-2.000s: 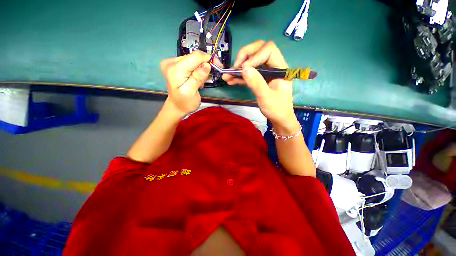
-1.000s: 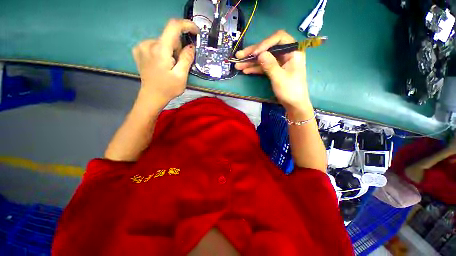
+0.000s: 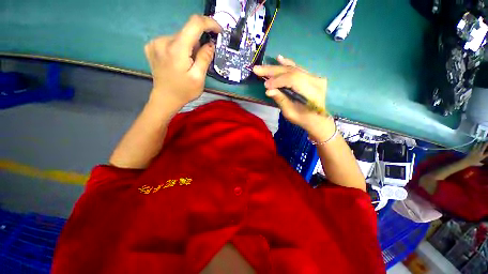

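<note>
The camera module (image 3: pixel 234 53) lies on the green bench top in front of me, its grey board face up, with yellow and red wires along its right side. My left hand (image 3: pixel 179 59) grips the module's left edge between thumb and fingers. My right hand (image 3: pixel 297 92) holds the dark tweezers (image 3: pixel 294 95) with the yellow end towards my wrist. The tweezer tips are at the board's lower right edge, partly hidden by my fingers. Whether they grip a wire or plug I cannot tell.
White tail cable plugs (image 3: pixel 342 27) lie right of the module. Spare camera modules (image 3: pixel 455 64) are heaped at the bench's right. White-and-black housings (image 3: pixel 393 160) sit below the bench edge at right. Another person's arm (image 3: pixel 452 168) is at far right.
My left hand has gone from the wires to the module's left edge. The wires have moved off the board, baring it. My right hand has tilted the tweezers, yellow end now down towards my wrist.
</note>
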